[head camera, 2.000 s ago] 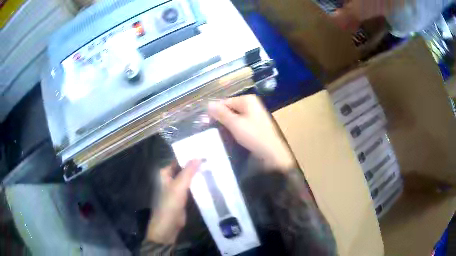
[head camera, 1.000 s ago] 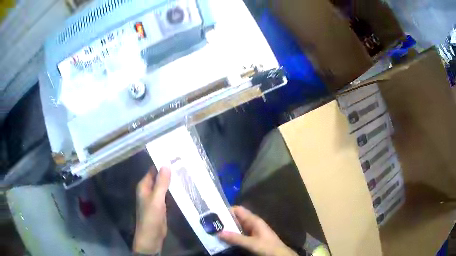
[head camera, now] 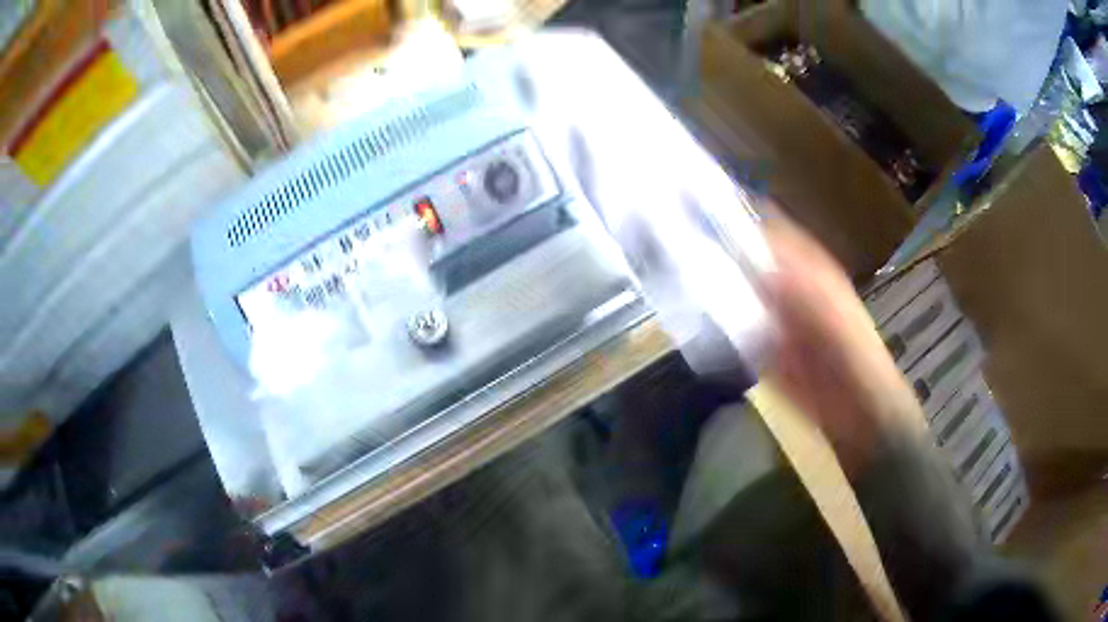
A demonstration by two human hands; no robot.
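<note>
The pale blue-grey heat sealer (head camera: pixel 346 170) stands in front of me. Its front metal edge with the brownish strip (head camera: pixel 486 456) has no box against it. My right hand (head camera: pixel 826 340) is strongly blurred, to the right of the sealer. It appears closed on a long white smartwatch box (head camera: pixel 662 201), also blurred, which lies across the view over the sealer's right side. The fingers and the box's picture are not clear. My left hand is not in view.
The large open carton (head camera: pixel 1027 316) stands at the right with rows of white boxes (head camera: pixel 966 407); my arm crosses its tan flap (head camera: pixel 808 444). Beyond is a smaller brown carton (head camera: pixel 790 158) with dark items. Crumpled clear plastic (head camera: pixel 304 352) lies on the sealer.
The box has left the sealer's front edge and moved up and right with my right hand. My left hand has gone out of view. The view has shifted, so the sealer sits lower and farther right.
</note>
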